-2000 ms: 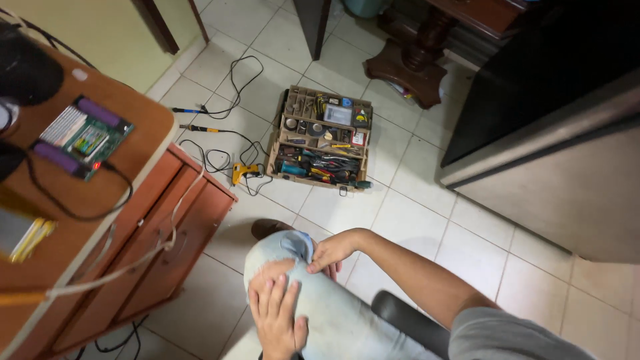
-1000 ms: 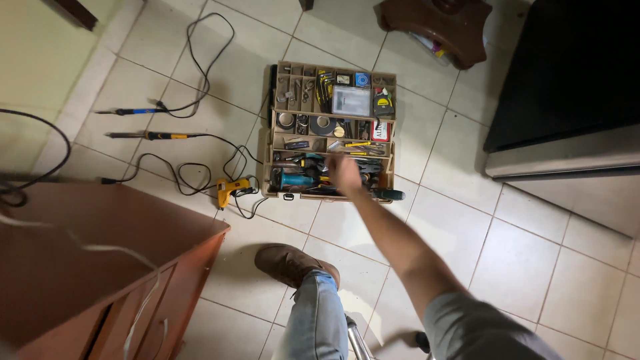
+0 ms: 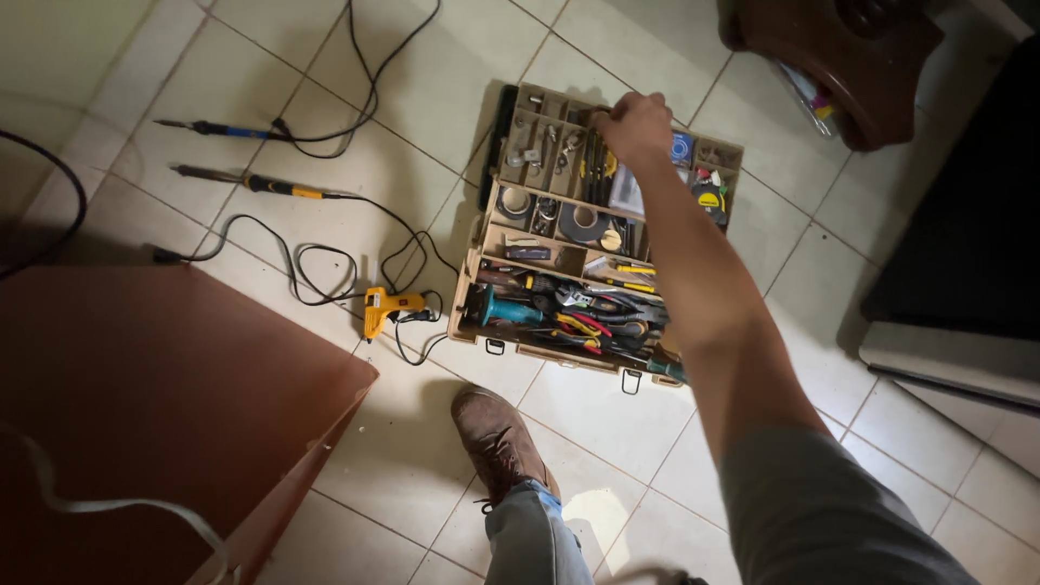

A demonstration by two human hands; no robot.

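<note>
My right hand (image 3: 638,126) reaches over the upper tray of a tan plastic toolbox (image 3: 561,361), its fingertips at the top ends of some black-and-yellow tools (image 3: 599,166). Whether the fingers grip one is hidden by the hand. Beside it lie a clear plastic case (image 3: 627,191) and a tape measure (image 3: 709,199). Rolls of tape (image 3: 583,223) sit in the middle tray. Pliers (image 3: 581,325), an adjustable wrench (image 3: 574,296) and a teal-handled tool (image 3: 512,309) fill the lower compartment. My left hand is out of view.
Left of the toolbox, a blue-handled soldering iron (image 3: 236,131), a yellow-and-black soldering iron (image 3: 280,187) and a yellow glue gun (image 3: 390,309) lie on the tiled floor with looped cords. A reddish wooden cabinet (image 3: 179,390) stands lower left. My brown shoe (image 3: 500,439) is below the toolbox.
My right hand has moved from my knee to the toolbox's lower compartment, then up to its upper tray. My left hand, on my leg two seconds ago, has gone out of view. The view has shifted closer to the toolbox.
</note>
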